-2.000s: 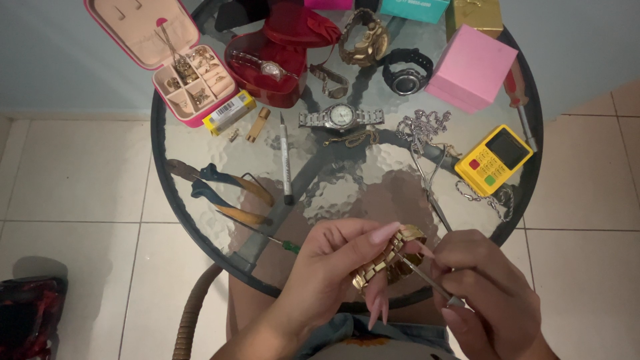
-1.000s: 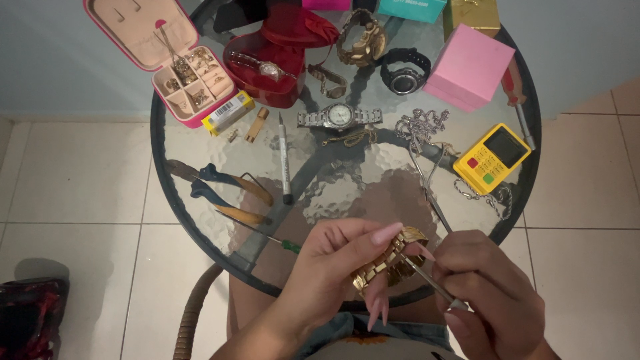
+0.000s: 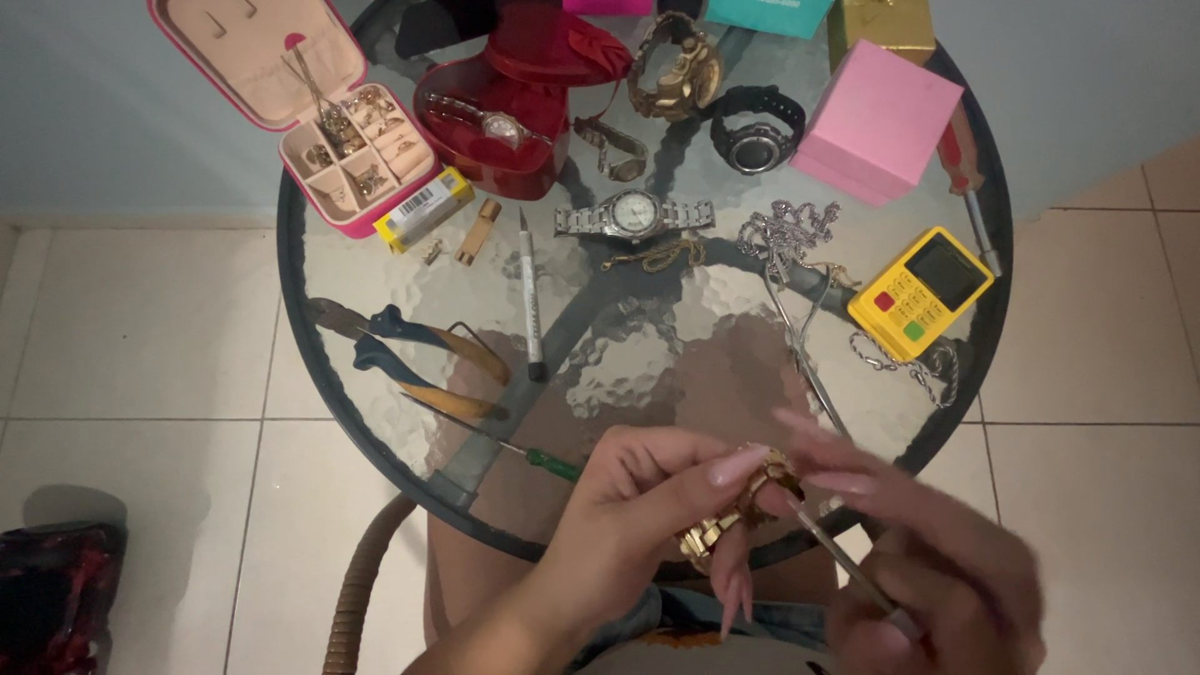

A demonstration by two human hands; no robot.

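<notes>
My left hand (image 3: 637, 525) grips a gold-coloured metal watch (image 3: 717, 534) by its link bracelet, above the near edge of the glass table. In my right hand (image 3: 937, 562) is a thin metal tool (image 3: 844, 558), probably a small screwdriver, its tip at the watch; these fingers are partly blurred and some are spread. A green-handled screwdriver (image 3: 553, 465) lies just left of my left hand. Beyond my hands are a silver watch (image 3: 635, 216), a white marker-like craft knife (image 3: 531, 300) and long metal tweezers or forceps (image 3: 808, 361), partly hidden by my right hand.
Blue-and-orange pliers (image 3: 422, 356) lie left. Behind stand an open jewellery box (image 3: 361, 220), a red heart-shaped box (image 3: 544, 173) with a watch, and a pink box (image 3: 872, 131). A black watch (image 3: 756, 141), silver chains (image 3: 783, 234) and a yellow card terminal (image 3: 919, 295) are at right.
The fingers of my right hand have lifted and spread from their curled hold, while the tool stays in that hand at the watch. My left hand has hardly moved.
</notes>
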